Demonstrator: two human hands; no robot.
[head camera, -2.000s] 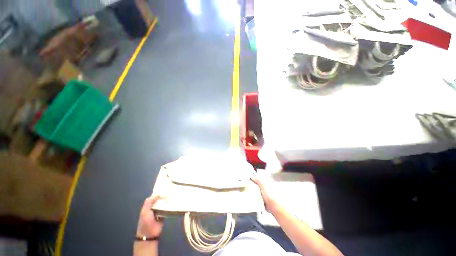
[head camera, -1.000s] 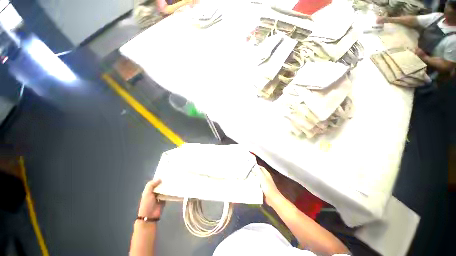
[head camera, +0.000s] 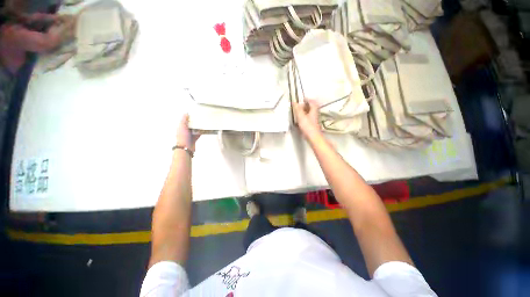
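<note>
A flat beige handbag (head camera: 238, 118) lies over the white table in front of me, its round handles hanging toward me. My left hand (head camera: 186, 134) holds its left end, with the thumb on top. My right hand (head camera: 307, 116) is at the bag's right, against the near left edge of another beige bag (head camera: 326, 72) on the pile. The fingers look bent. Whether they grip that bag, the first bag or nothing cannot be told.
More beige bags (head camera: 407, 96) are heaped at the right and back of the white table (head camera: 116, 168). A person (head camera: 29, 37) is at the far left by another bag stack (head camera: 104, 35). Small red items (head camera: 224, 39) lie at the back. A red crate (head camera: 390, 191) is under the front edge.
My view has turned from the aisle to face the table. The held bag has come from over the floor to over the table. My right hand has moved from its right end toward the pile.
</note>
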